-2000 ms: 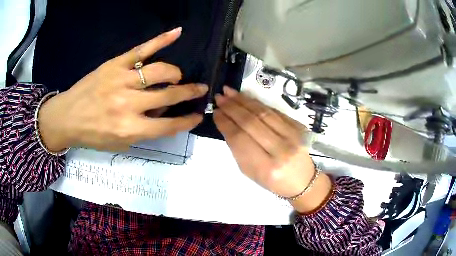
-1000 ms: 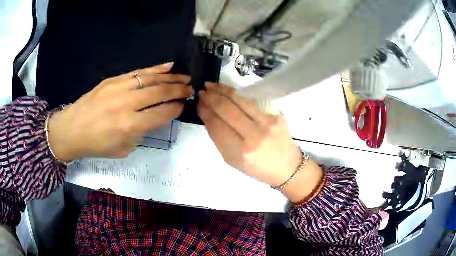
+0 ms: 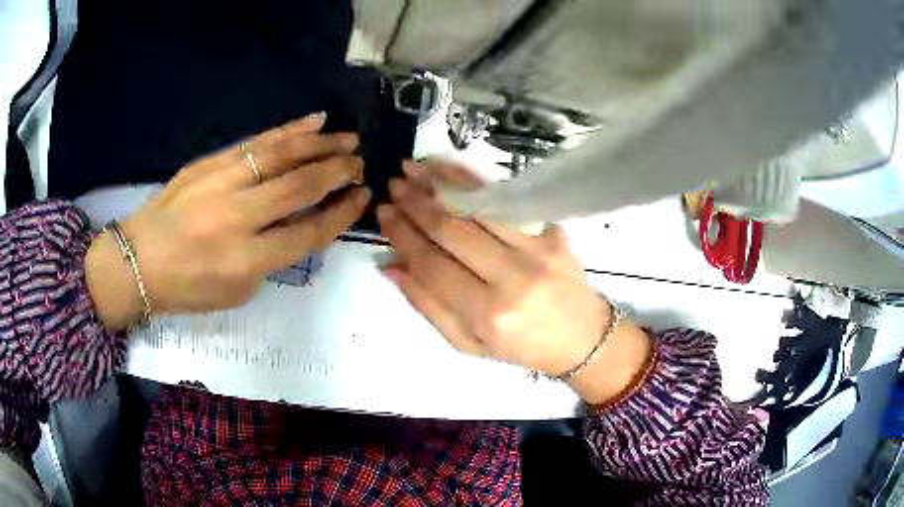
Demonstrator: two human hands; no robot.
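The black garment panel (image 3: 208,79) lies flat on the left of the machine bed, its near edge under my fingers. My left hand (image 3: 248,213) rests on the panel's near right part with fingertips pressed down. My right hand (image 3: 476,257) touches the panel's right corner, its fingertips close to my left fingertips. The cream machine head (image 3: 615,109) hangs above and to the right, with metal presser parts (image 3: 421,94) beyond my fingertips. Zipper teeth cannot be made out now; the hands hide part of the edge.
Red-handled snips (image 3: 729,241) lie right of the machine head. A side tray (image 3: 823,431) with black and white pieces is at the right table edge. The white table (image 3: 347,366) has a printed scale along its front. A striped band curves at the far left.
The panel has moved away from me and a little left, with both hands following left. The machine head shows further left in view. The zipper end seen earlier no longer shows.
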